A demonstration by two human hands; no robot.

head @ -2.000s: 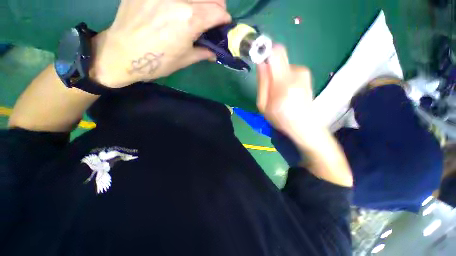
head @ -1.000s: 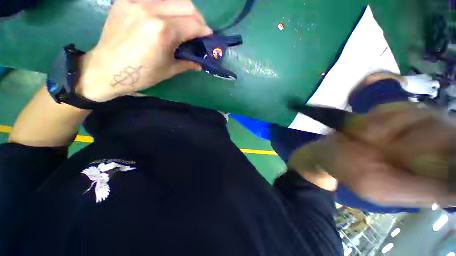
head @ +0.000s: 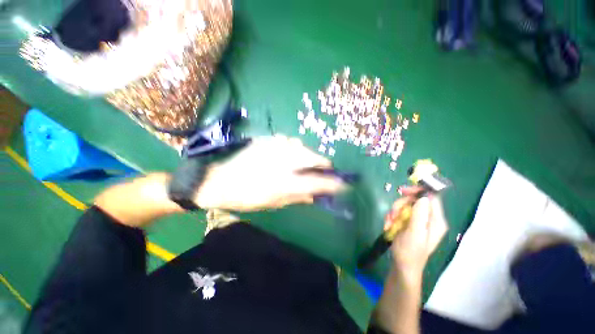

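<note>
My left hand [head: 274, 171] holds a dark moulded housing [head: 336, 192] over the green bench; the housing is blurred and partly covered by my fingers. My right hand [head: 421, 228] grips the soft-face mallet [head: 399, 225]. Its pale yellow face and silver head [head: 430, 181] stick out above my fingers, and its dark handle end points down and left. A loose pile of copper-coloured caps [head: 359, 114] lies beyond both hands. The mallet head is apart from the housing, to its right.
A large clear bag of copper-coloured pieces [head: 176, 72] lies at the upper left. A dark assembly [head: 215, 137] lies by it, behind my left wrist. A white sheet [head: 515, 228] and a person's dark blue sleeve [head: 554, 277] are at right. Dark parts [head: 457, 23] stand at the far edge.
The view has shifted, showing the bag and loose pile. My right hand has come back from the right edge and now shows the mallet. My left hand still holds a housing.
</note>
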